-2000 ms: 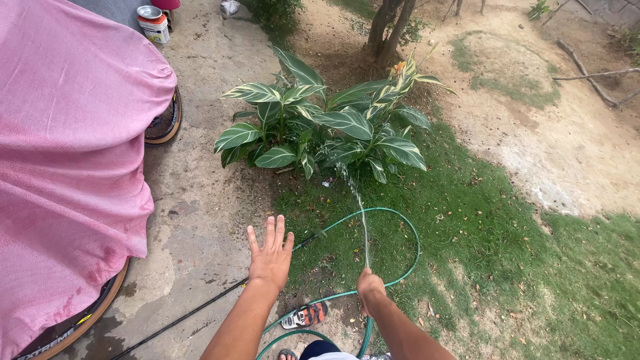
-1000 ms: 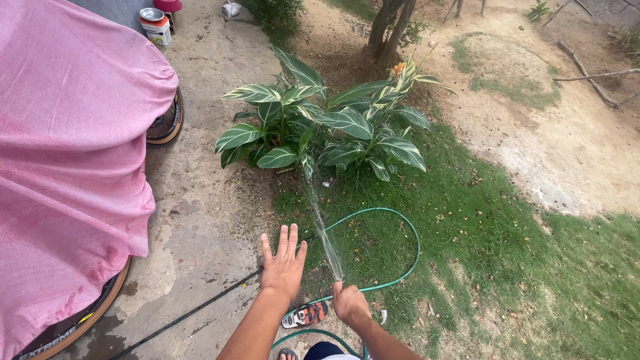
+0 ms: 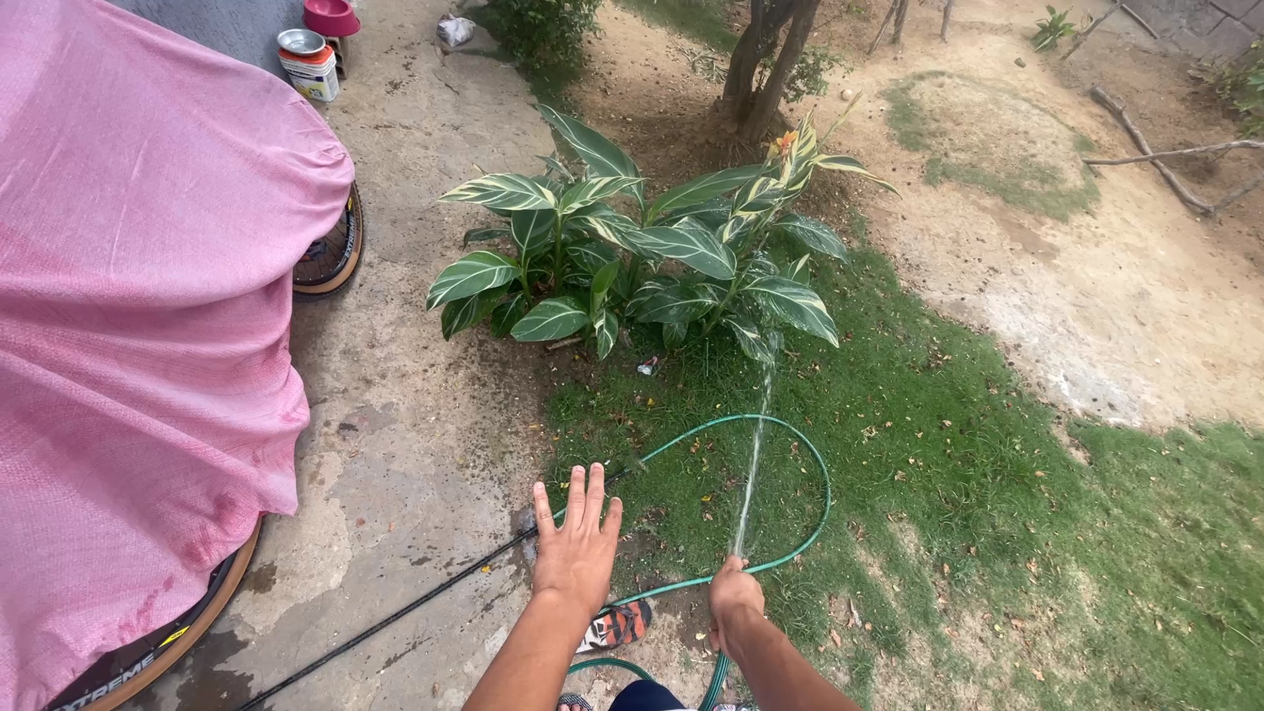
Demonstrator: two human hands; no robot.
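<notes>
My right hand is closed around a green garden hose, low in the head view. A thin stream of water shoots from it up to the right side of the leafy plant with white-striped leaves. The hose end itself is hidden by my fingers. My left hand is held out palm down with fingers spread, holding nothing, to the left of the right hand. Behind it the hose loops over the grass and meets a black hose on the concrete.
A pink cloth covers a bicycle at left, its wheels showing. Farther back stand a bucket with a metal bowl and a pink bowl. A tree trunk rises behind the plant. A patterned sandal lies below my hands.
The water stream has swung from the plant's middle to its right side. My right hand has shifted right, away from my left hand, which stays spread.
</notes>
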